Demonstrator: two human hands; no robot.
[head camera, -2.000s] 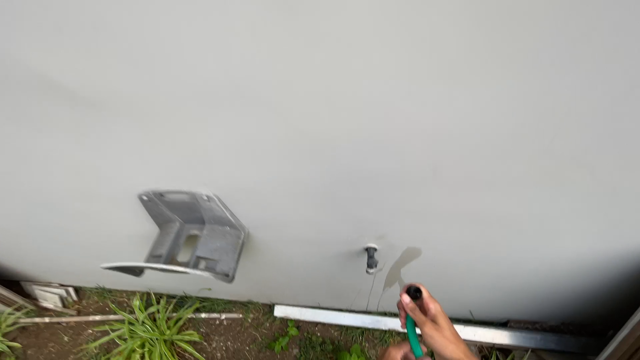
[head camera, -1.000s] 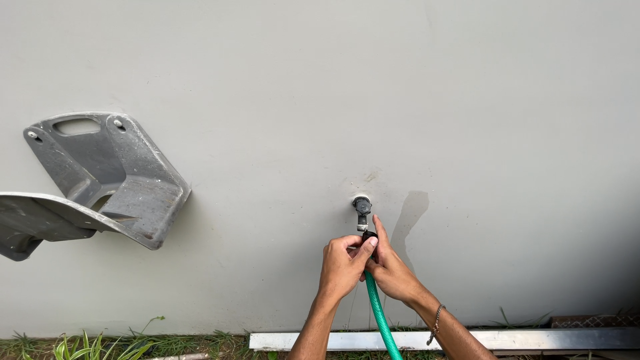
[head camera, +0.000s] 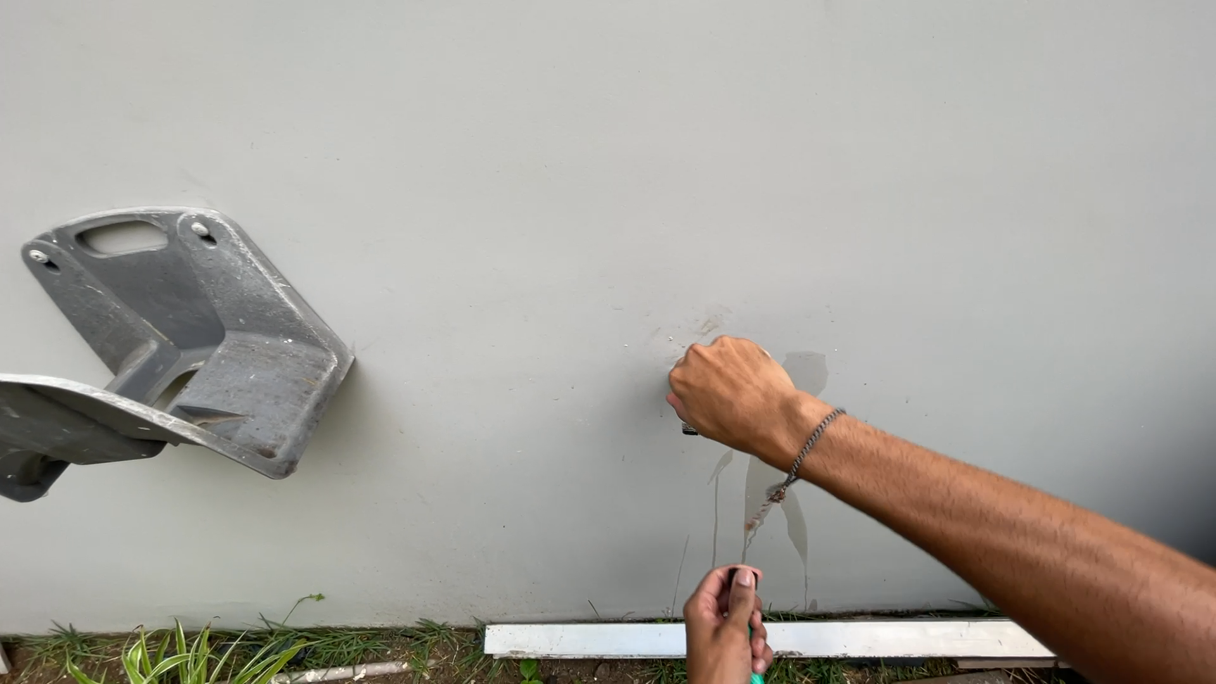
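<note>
My right hand (head camera: 736, 389), with a braided bracelet at the wrist, is closed around the outdoor tap on the grey wall. It covers nearly all of the tap; only the dark spout end (head camera: 690, 429) shows beneath. Lower down, my left hand (head camera: 727, 617) grips the end of a green garden hose (head camera: 757, 678), thumb on top by the black connector (head camera: 744, 573). The hose end is apart from the tap. Wet streaks (head camera: 796, 522) run down the wall below my right hand.
A grey plastic hose holder (head camera: 275, 380) is fixed to the wall at left. A pale metal strip (head camera: 589, 640) lies along the wall's foot, among grass and soil. A striped-leaf plant (head camera: 180, 657) grows at lower left.
Both hands were together at the hose end just below the tap. My right hand has moved up onto the tap, while my left hand has moved down with the hose.
</note>
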